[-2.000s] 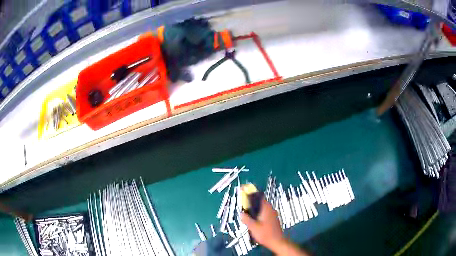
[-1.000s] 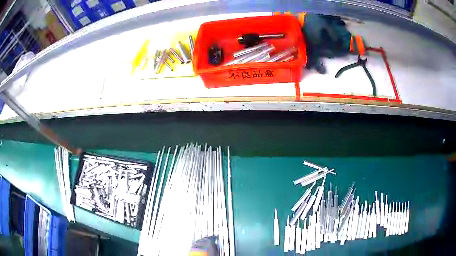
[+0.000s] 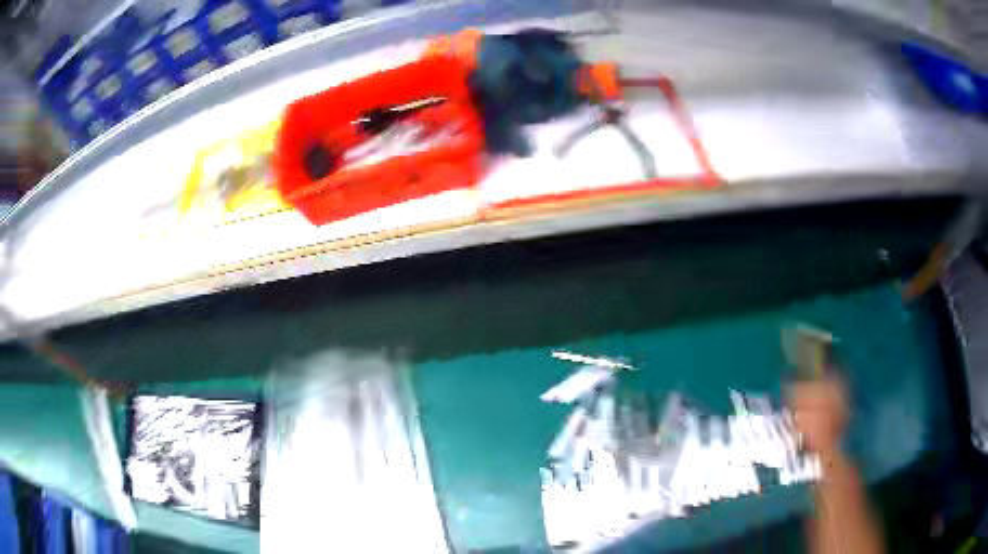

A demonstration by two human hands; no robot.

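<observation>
The picture is blurred. My right hand (image 3: 820, 417) is bare and reaches over the green bench at the right end of the row of short metal rods (image 3: 672, 465). It is closed on a small yellow-and-black tool (image 3: 810, 352), whose yellowish end points away from me. The short rods stand side by side in a rough row, with a looser pile (image 3: 585, 390) at its upper left. Whether the hand touches the last rods cannot be told. My left hand is not in view.
Long metal rods (image 3: 336, 465) lie left of centre, beside a black tray (image 3: 258, 454) of small metal parts. On the white shelf (image 3: 823, 141) are a red bin (image 3: 379, 195), a yellow bin (image 3: 233, 173), dark gloves (image 3: 528, 81) and pliers (image 3: 634, 141). A shelf post (image 3: 932, 265) stands at right.
The view has turned and tilted since one second ago. My right hand with the tool has come back into view, now farther right along the row than two seconds ago. The gloved hand has left view.
</observation>
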